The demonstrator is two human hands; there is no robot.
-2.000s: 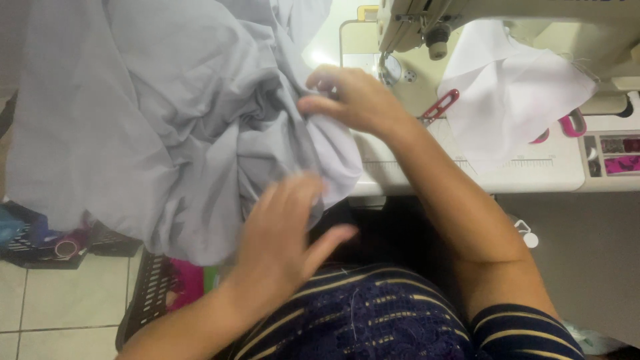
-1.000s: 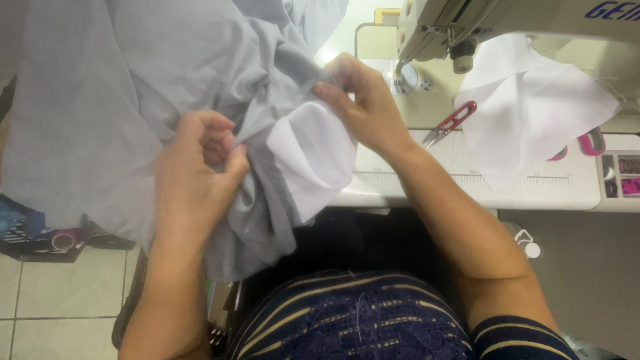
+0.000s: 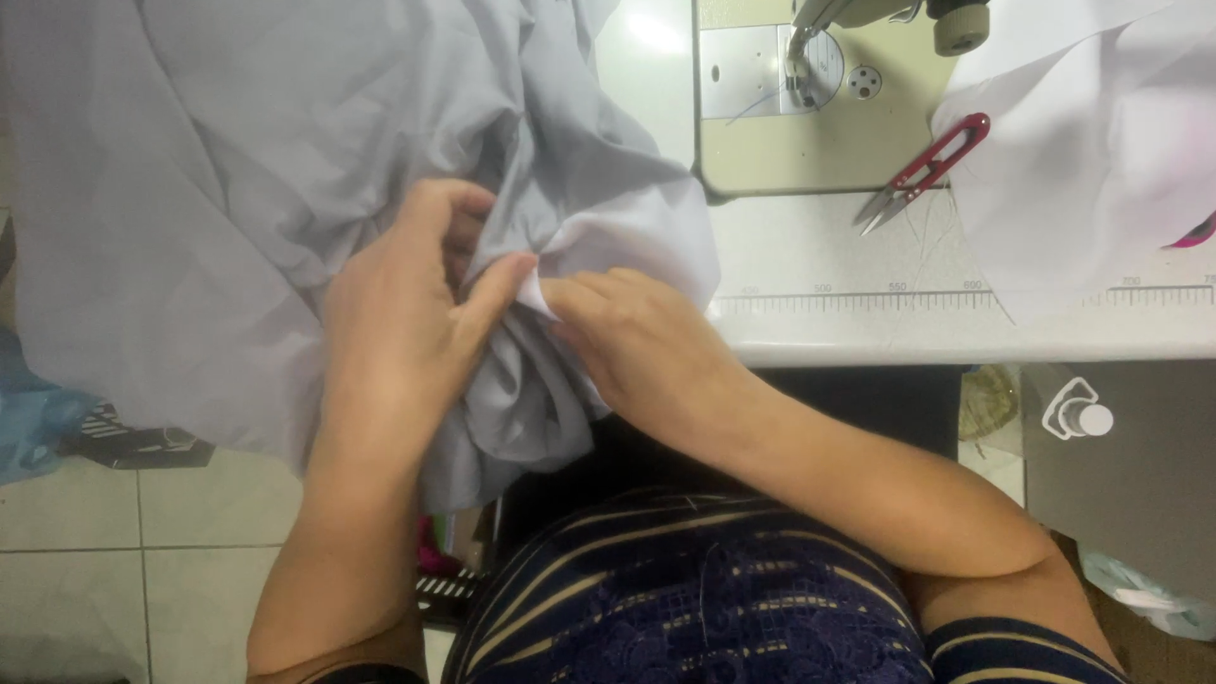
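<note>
A large bunched grey fabric [image 3: 275,123] hangs over the table's left part and its front edge. My left hand [image 3: 408,275] pinches a fold of it between thumb and fingers. Close beside it, my right hand [image 3: 636,342] grips a white fabric piece [image 3: 655,228] that lies against the grey cloth; the fingertips of both hands nearly meet at the edge. To the right of the hands, red-handled thread snips [image 3: 926,174] lie on the table, blades toward the front left.
The sewing machine's needle plate [image 3: 750,71] and presser foot [image 3: 796,85] are at the upper right. White fabric [image 3: 1073,142] lies right of the snips. A printed ruler [image 3: 855,300] runs along the table's front edge. Below left are a dark basket [image 3: 142,442] and blue plastic [image 3: 33,408].
My right hand has come down from the upper edge of the white piece to its lower left edge, beside my left hand. The view has moved closer to the table.
</note>
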